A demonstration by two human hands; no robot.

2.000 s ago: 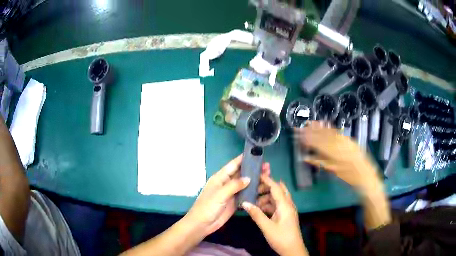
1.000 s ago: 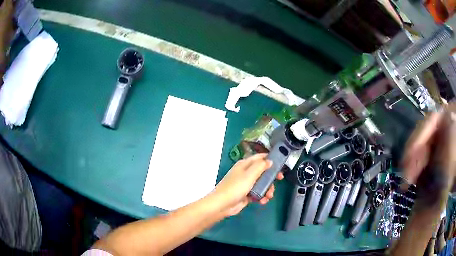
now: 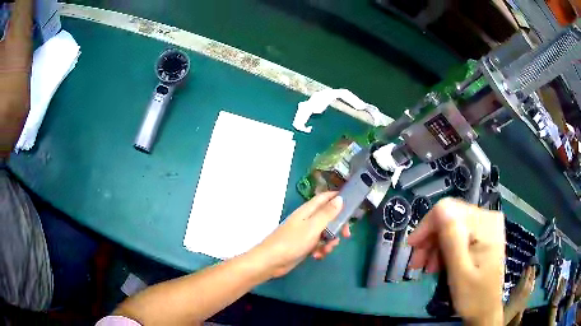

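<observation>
My left hand (image 3: 296, 232) is closed around the handle of a grey handheld unit (image 3: 349, 202). The unit's round head lies under the white-wrapped tip (image 3: 385, 156) of the bench press (image 3: 441, 132), over the green-edged base (image 3: 328, 167). The tip meets the head opening. My right hand (image 3: 462, 245) is curled at the lower end of the press's bent metal lever (image 3: 476, 167); its fingers hide most of the grip. A flat white stack of sleeves (image 3: 243, 184) lies left of the press.
One grey unit (image 3: 155, 118) lies alone at left. Several waiting units (image 3: 384, 251) lie right of the press, partly behind my right hand. A white strip (image 3: 331, 100) curves behind the base. Black parts (image 3: 519, 248) and another person's hand (image 3: 522, 290) are at far right; another person's arm (image 3: 14, 83) is at far left.
From two hands on the unit, my left hand alone moved it under the press tip. My right hand went up to the far right, then came down and inward with the lever.
</observation>
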